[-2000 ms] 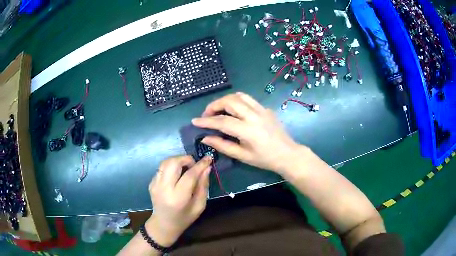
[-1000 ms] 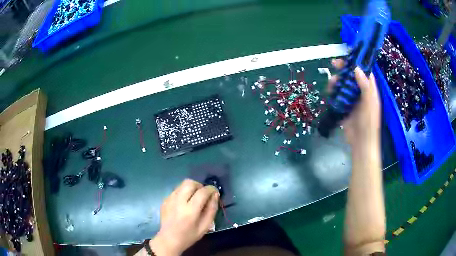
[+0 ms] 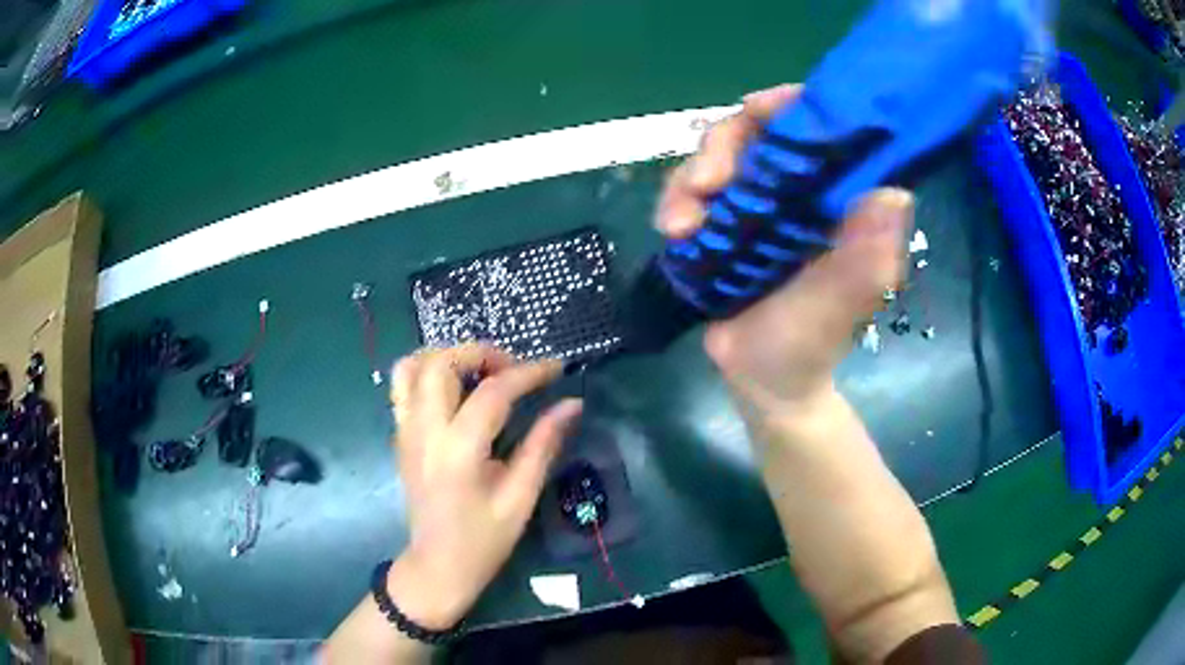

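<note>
My right hand [image 3: 793, 286] grips the blue electric screwdriver [image 3: 767, 214] by its black ribbed grip. The driver is tilted, its dark nose end pointing down-left at the front right part of the black screw tray [image 3: 520, 296]. My left hand [image 3: 474, 455] is at the tray's front edge, near the driver's thin tip, with thumb and forefinger apart and nothing visible between them. The black housing with a small green circuit board [image 3: 584, 500] lies on the dark square pad [image 3: 621, 487], its red lead running down to the bench edge. Neither hand touches it.
Black housings and wired boards [image 3: 234, 435] lie at left beside a cardboard box [image 3: 81, 429] of dark parts. A blue bin [image 3: 1092, 377] of wired parts stands at right. The driver partly hides the board heap [image 3: 897, 305]. A white scrap [image 3: 556, 591] lies near the front edge.
My right hand let go of the work, took up the screwdriver at right and brought it left to the tray. My left hand left the housing and moved up to the tray.
</note>
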